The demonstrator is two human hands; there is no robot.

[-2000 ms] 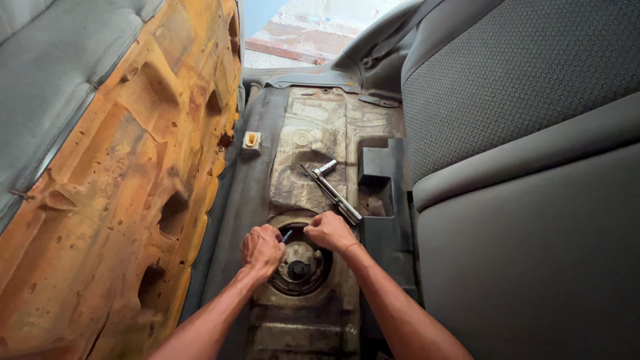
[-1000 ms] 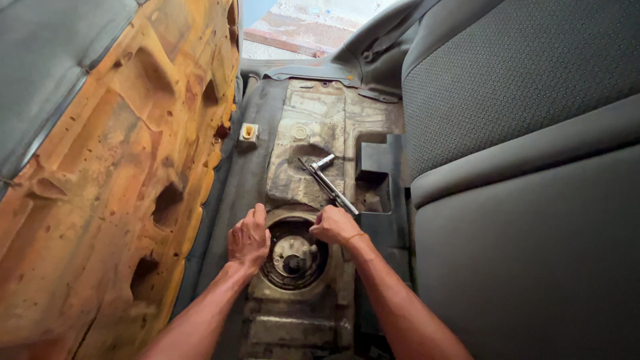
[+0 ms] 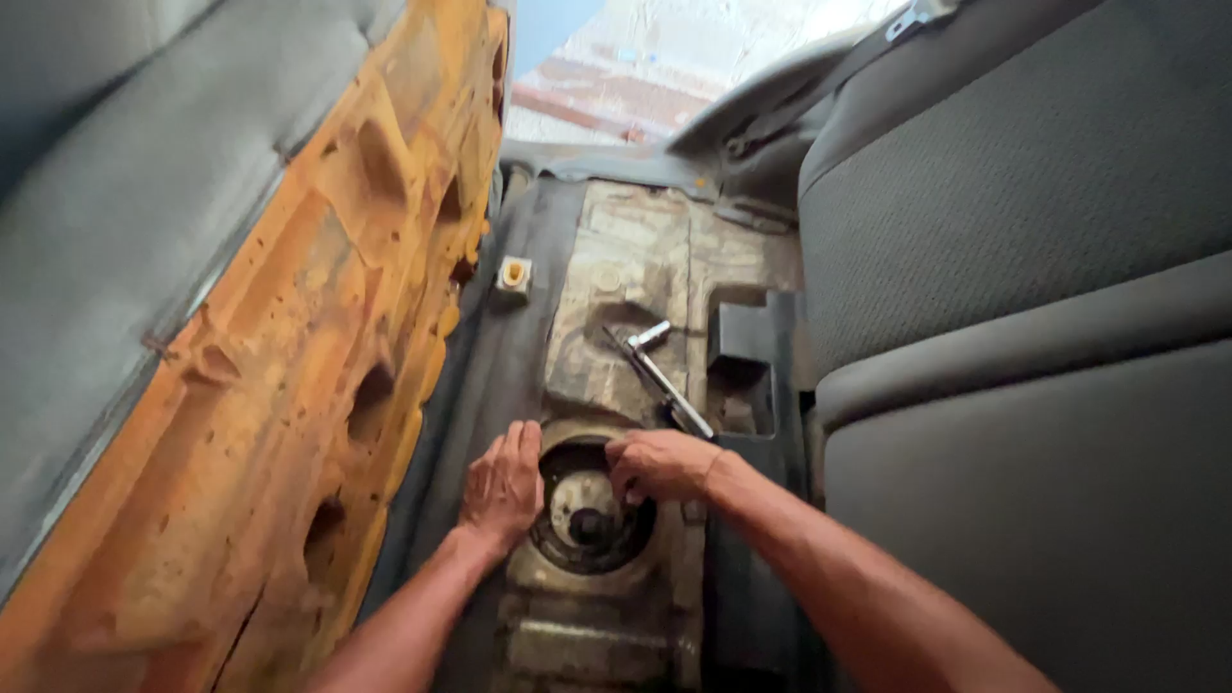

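Observation:
A round opening (image 3: 597, 568) in the dirty metal car floor holds a round, light-coloured fitting (image 3: 575, 496) with a black cap (image 3: 588, 526) on it. My left hand (image 3: 505, 481) rests at the opening's left rim, fingers extended and with nothing seen in it. Over the right rim is my right hand (image 3: 659, 464), its fingers curled down into the opening; whether they pinch something there is hidden. Just beyond the hands, a socket ratchet (image 3: 664, 380) with a metal socket (image 3: 650, 336) at its far end lies slantwise on the floor panel.
A tipped-up seat cushion with orange foam underside (image 3: 241, 356) stands at the left. On the right is a grey fabric seat back (image 3: 962, 231). A black plastic tray (image 3: 760, 337) borders the floor panel. A small white block with a yellow part (image 3: 514, 274) sits on the dark carpet.
The left hand has drawn back from the middle of the opening to its left rim. A small bluish item seen between the hands in the oldest frame is out of sight.

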